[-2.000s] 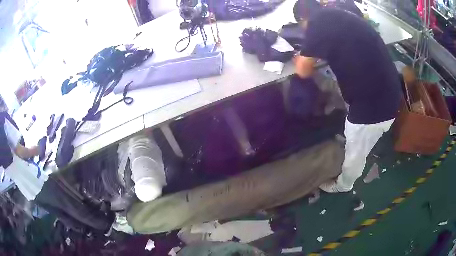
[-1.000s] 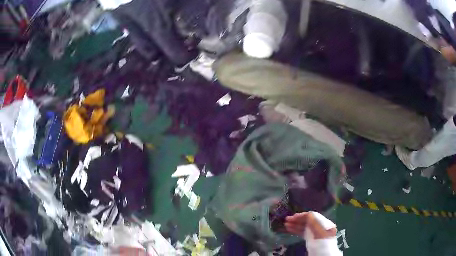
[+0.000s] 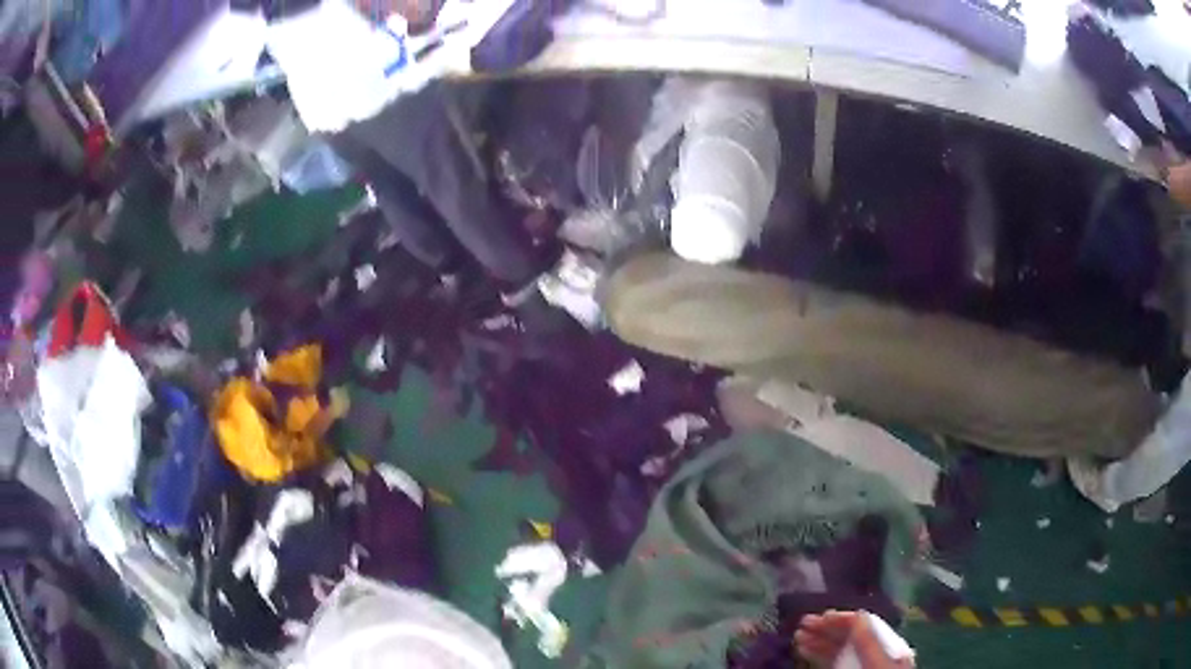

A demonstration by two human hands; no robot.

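A green, soft, open-topped scrap sack (image 3: 692, 562) stands on the floor at the lower middle, with dark contents in its mouth. My right hand (image 3: 836, 636) is small and cut off by the bottom edge, at the sack's lower right rim. Something white lies against it; whether it is a sleeve or a held thing is unclear, and so is its grip. My left hand is out of the picture. A whitish, rounded, shiny thing (image 3: 392, 634) is cut off at the bottom, left of the sack.
A long tan fabric roll (image 3: 875, 359) lies beyond the sack under the table edge (image 3: 653, 55). A white wrapped roll (image 3: 722, 190) juts out there. Yellow cloth (image 3: 268, 425), a white bag with red handles (image 3: 92, 405), and dark offcuts litter the floor. People's legs show beyond left and at right.
The view has dropped from the table to the floor and sack. My right hand came into view and now sits lower. The whitish rounded thing has appeared at the bottom.
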